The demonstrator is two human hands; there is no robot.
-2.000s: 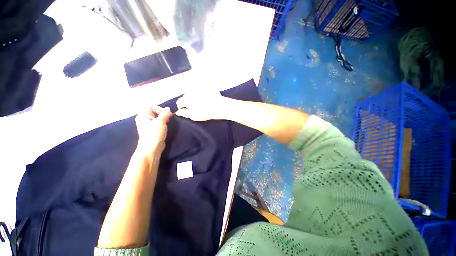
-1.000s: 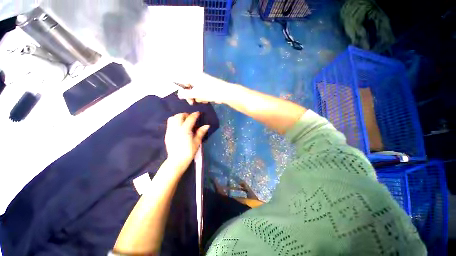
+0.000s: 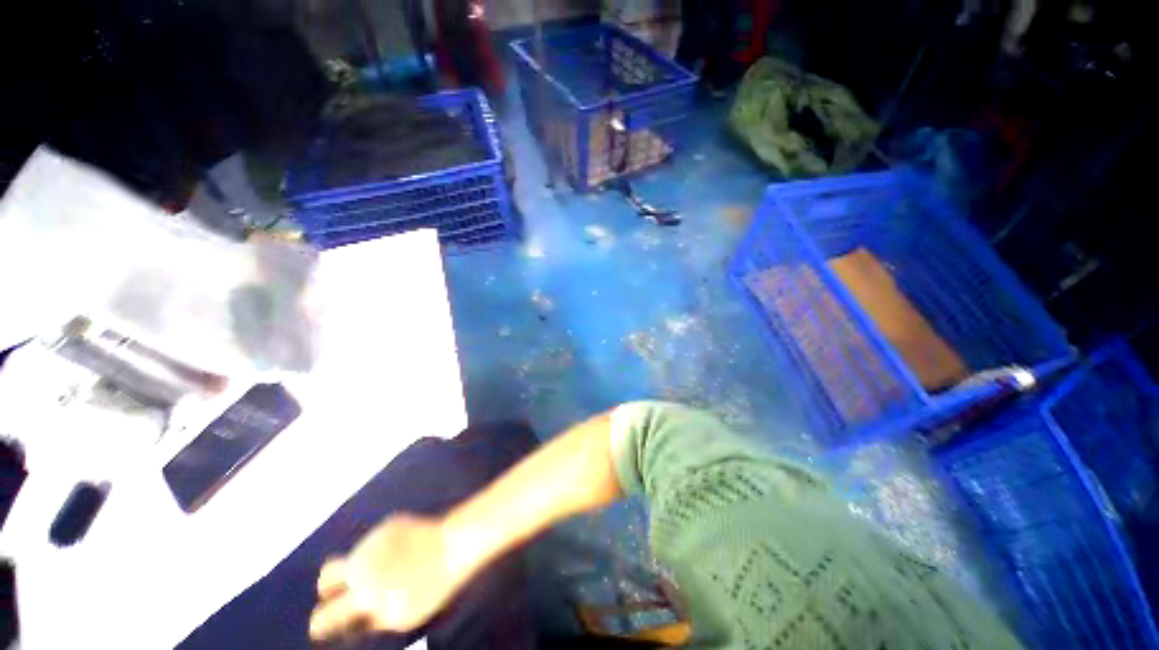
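Note:
The dark navy jacket [image 3: 394,489] lies along the worktable's right side, cut off by the bottom edge of the view. My right hand [image 3: 381,578] is over the jacket, back up, with its fingers curled and pointing left. It is blurred and overexposed, so I cannot tell whether it holds anything or grips the cloth. My left hand is out of the picture.
On the white table [image 3: 369,343] are a black phone [image 3: 233,444], a small dark brush [image 3: 80,512] and a crumpled clear bag [image 3: 242,286]. Blue crates [image 3: 407,191] stand beyond and right [image 3: 890,305] on the blue floor. A green bundle [image 3: 801,121] lies behind.
The view has tilted up, showing more floor and crates. My left hand has left the picture. My right hand has moved from the jacket's far corner back toward me over the cloth.

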